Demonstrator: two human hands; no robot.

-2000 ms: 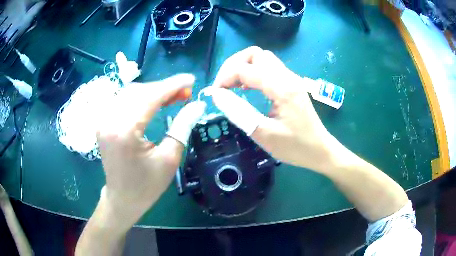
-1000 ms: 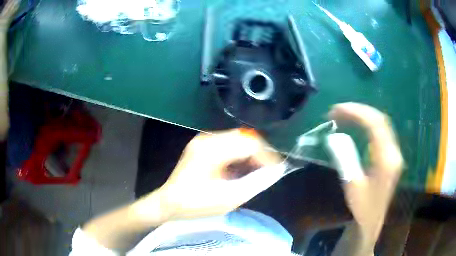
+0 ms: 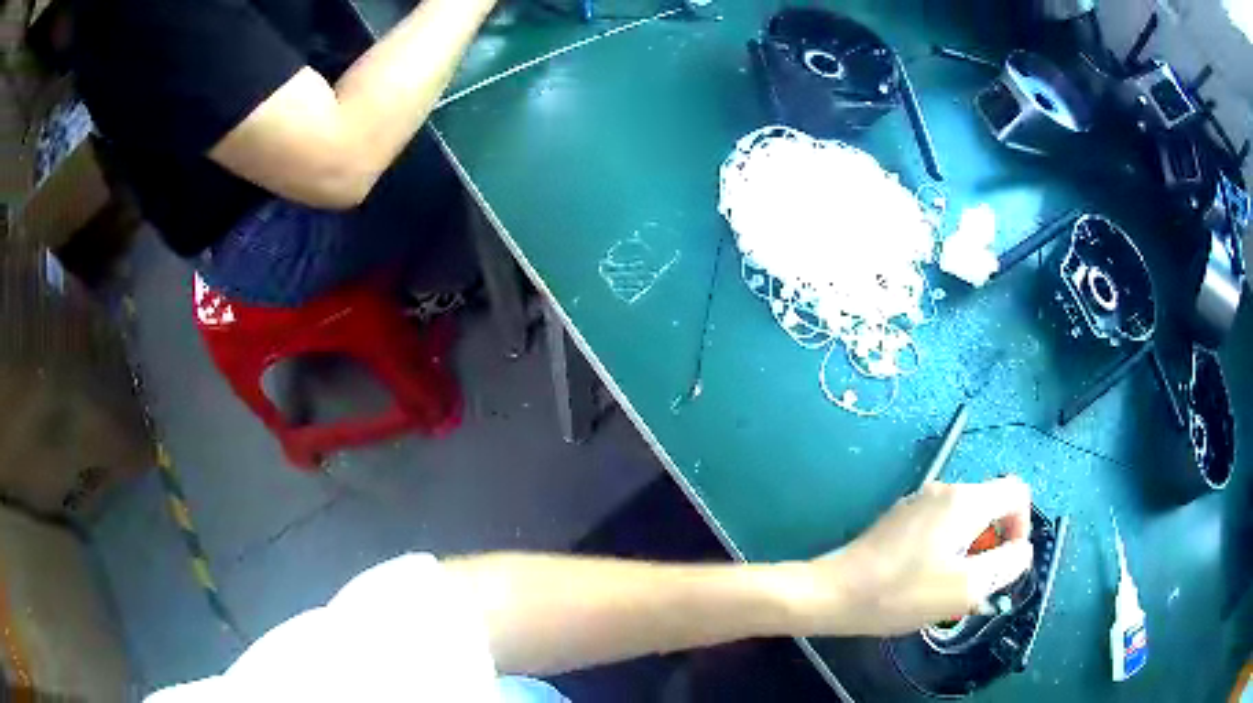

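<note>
My left hand (image 3: 928, 566), with an orange cot showing at a finger, lies over the narrow end of a black housing (image 3: 948, 666) at the lower right bench edge. Its fingers are curled onto the housing and hide part of it, including part of the silver centre ring. One side arm (image 3: 1048, 591) shows right of the hand and another bar sticks out above it. My right hand is not in view. A heap of white sealing rings (image 3: 831, 227) lies further up the bench. A glue bottle (image 3: 1128, 635) lies right of the housing.
More black housings (image 3: 1099, 282) with bars stand at the upper right. White crumpled material (image 3: 972, 245) is beside the ring heap. A person's bare arm (image 3: 399, 103) reaches over the bench at upper left, above a red stool (image 3: 330, 371). Cartons (image 3: 62, 426) stand far left.
The view has swung left, showing the neighbouring person. My left hand has moved from near my body onto the housing. My right hand has left the picture.
</note>
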